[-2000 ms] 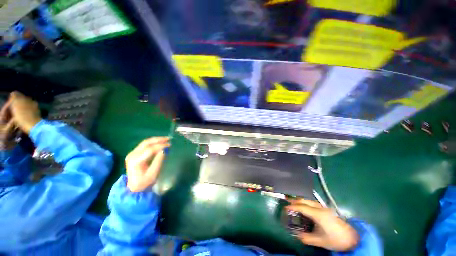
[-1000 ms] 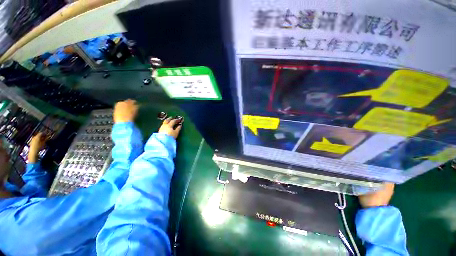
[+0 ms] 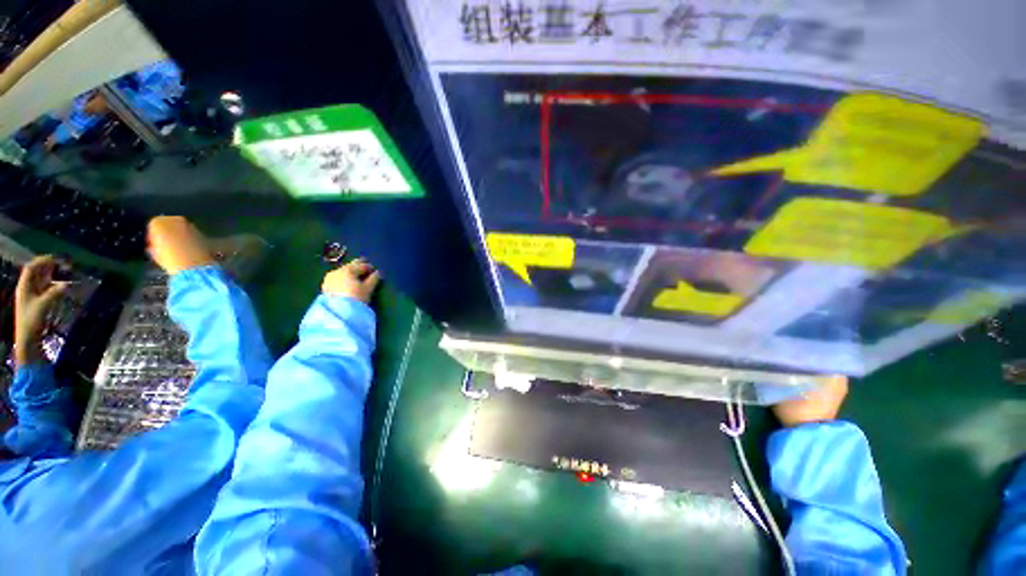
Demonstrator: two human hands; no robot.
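Observation:
My left hand (image 3: 351,281) is stretched far forward left of the display, its fingertips closed around a small dark unit (image 3: 361,268), blurred. Another small dark unit with a shiny rim (image 3: 334,251) lies just beyond it on the green mat. My right hand (image 3: 812,402) is at the right end of the clear acrylic guard (image 3: 608,369); its fingers are hidden behind the guard and display, so its grip cannot be told. The black fixture plate (image 3: 596,433) lies between my arms, with white lettering and a red light along its near edge.
The large display (image 3: 675,214) overhangs the plate, with a green-edged label (image 3: 330,154) on its side. A neighbour's arm (image 3: 219,326) reaches over a grey component tray (image 3: 141,366) at left. A white cable (image 3: 762,506) curves down right of the plate. Another blue sleeve shows at far right.
Since two seconds ago, my left hand has reached forward beside the display and my right hand has moved from the plate's near right corner to the guard. Over the last second both stay in similar places.

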